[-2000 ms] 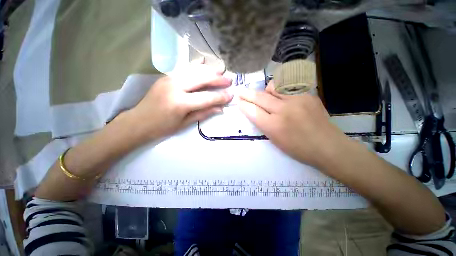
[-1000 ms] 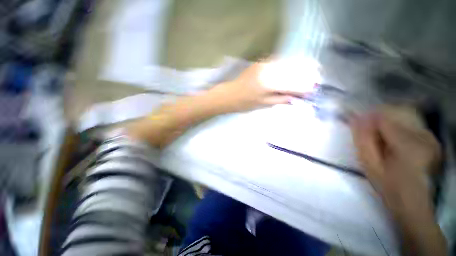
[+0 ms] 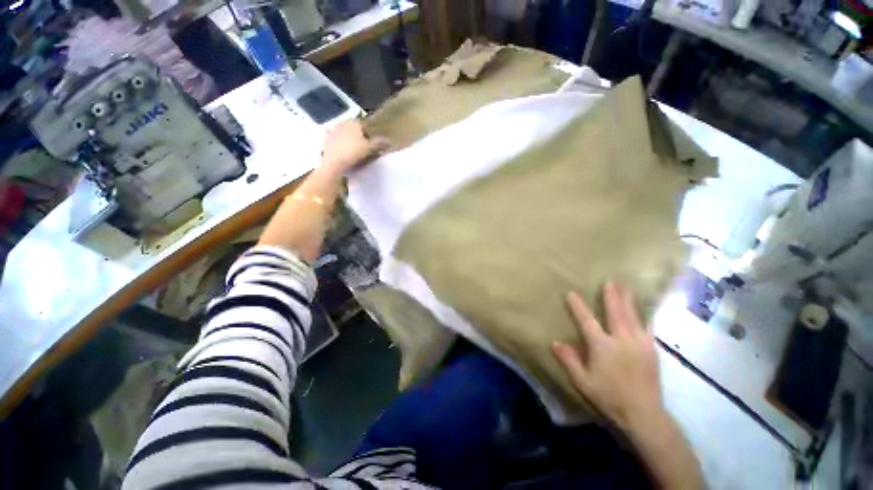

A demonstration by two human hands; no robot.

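A large khaki garment panel (image 3: 536,220) with a white band (image 3: 450,158) lies over the machine table and hangs past its front edge above my lap. My left hand (image 3: 349,148) is at the panel's far left edge; whether its fingers pinch the cloth is not clear. My right hand (image 3: 617,359) lies flat on the khaki cloth at the near right, fingers spread. The sewing machine (image 3: 814,215) stands to the right of the panel, and its needle area is too blurred to make out.
A JUKI overlock machine (image 3: 153,144) stands on the white side table (image 3: 48,278) at left. A dark phone (image 3: 809,364) with a small spool (image 3: 815,317) over it is at the right. More machines stand behind. Cloth hangs below the table edge at centre left.
The view has swung left. Both hands have left the needle area and are now apart on the khaki panel, which has come across the table in front of me.
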